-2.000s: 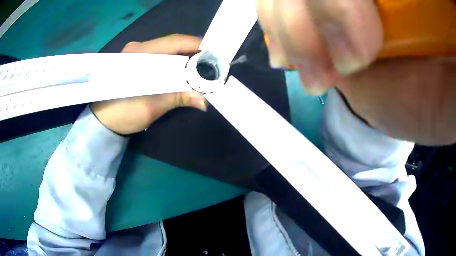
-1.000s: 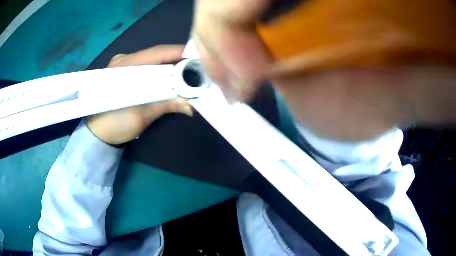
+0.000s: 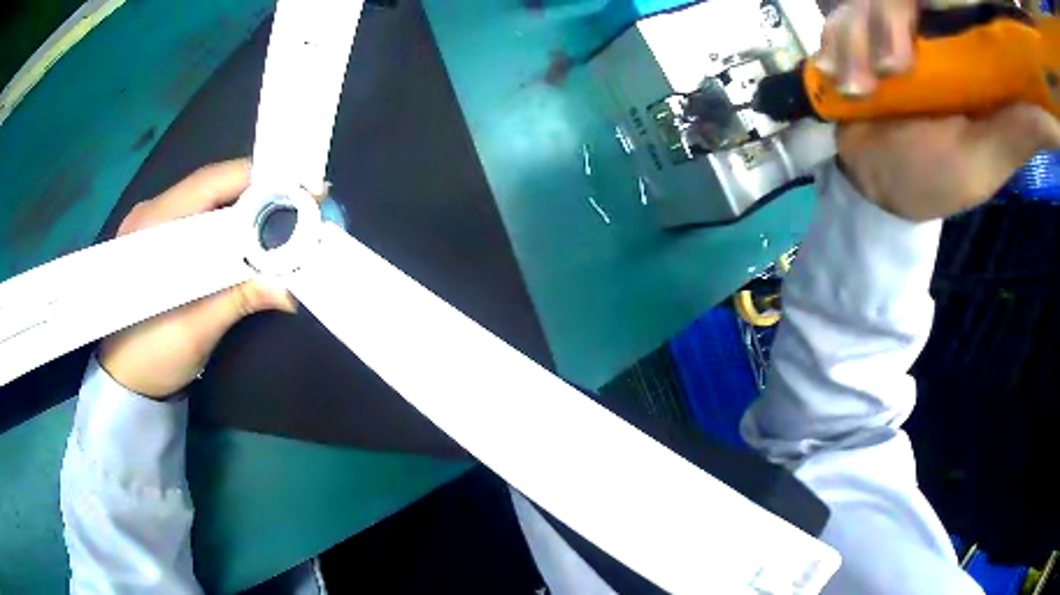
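A white three-legged base lies on the black jig (image 3: 395, 140), its legs pointing left, up and down to the right. Its white hub (image 3: 280, 231) has a round open bore. My left hand (image 3: 192, 285) grips the left leg (image 3: 128, 273) close to the hub, thumb and fingers on opposite sides. My right hand (image 3: 918, 145) holds the orange electric screwdriver (image 3: 942, 72) level, its black nose at the top of the silver-grey screw feeder (image 3: 727, 110). Whether a screw is on the bit cannot be told.
Small screws (image 3: 597, 209) lie scattered on the green bench mat (image 3: 546, 250) beside the feeder. Blue items (image 3: 711, 389) and a yellow ring-like thing (image 3: 761, 308) show below the bench edge at the right. A pale strip (image 3: 47, 58) edges the green surface at the upper left.
My right hand and the screwdriver have moved right, from the hub to the feeder. The feeder has come into view. The base and my left hand now appear further left and lower.
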